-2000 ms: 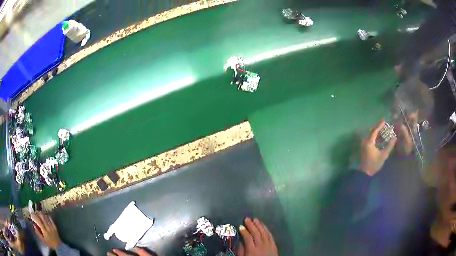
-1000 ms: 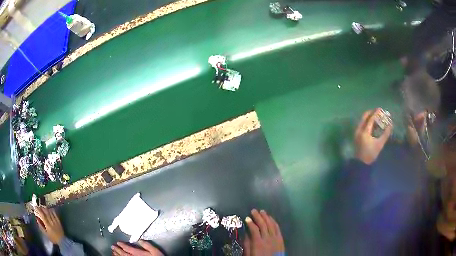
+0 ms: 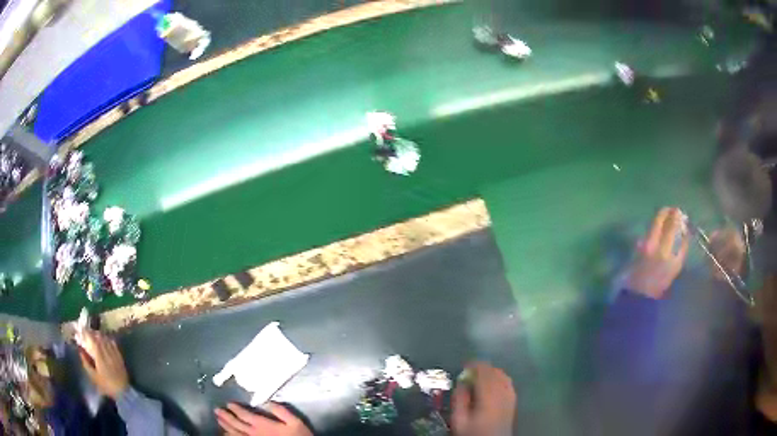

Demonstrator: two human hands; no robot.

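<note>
Two wired board assemblies lie side by side on the dark bench mat, the left one (image 3: 398, 371) and the right one (image 3: 434, 381), with white lumps, red wires and green boards. My right hand (image 3: 484, 400) is blurred and curled at the right assembly's right side; whether it grips anything is hidden. My left hand (image 3: 264, 421) lies flat at the bottom edge, partly cut off, empty with fingers slightly apart. A white cloth (image 3: 266, 362) lies just above it.
The green belt (image 3: 281, 145) carries scattered assemblies, with a pile (image 3: 77, 221) at the left divider. A worn rail (image 3: 358, 247) edges it. Neighbour's hands show at left (image 3: 104, 362) and right (image 3: 663, 255). A blue tray (image 3: 102, 72) and squeeze bottle (image 3: 184, 35) stand beyond.
The view has shifted, so most things sit further right. My right hand has gone from spread fingers to curled beside the right assembly. My left hand stays below the cloth.
</note>
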